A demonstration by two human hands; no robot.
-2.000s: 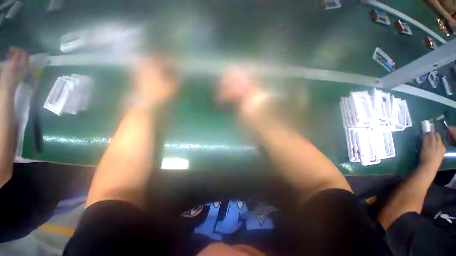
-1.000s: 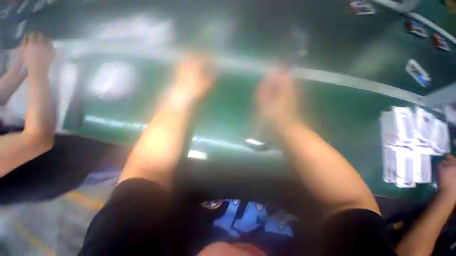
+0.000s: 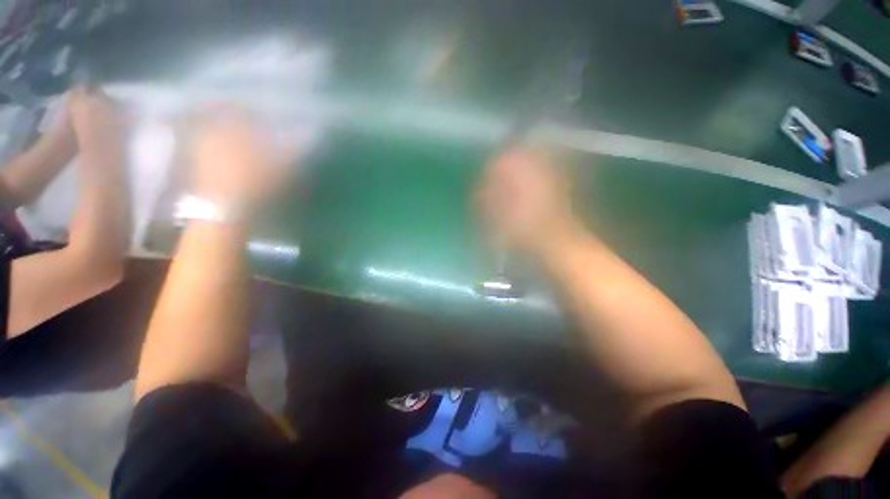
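Note:
My left hand is strongly blurred over the left part of the green bench, near the pale rail; whether it holds something cannot be told. A bright silver band shows at my left wrist. My right hand is blurred over the bench just short of the rail, its fingers curled; what it may hold cannot be told. A small shiny block shows below my right hand near the bench edge, possibly part of a tool.
A large stack of white housings stands on the right. Part-assembled units lie beyond the pale rail at upper right. Another person's arms are at the left over a pale sheet. Another arm shows at lower right.
My left hand has moved left, over where the smaller white housing group showed. My right hand stays in much the same area. The neighbour's hand at right has dropped mostly out of view.

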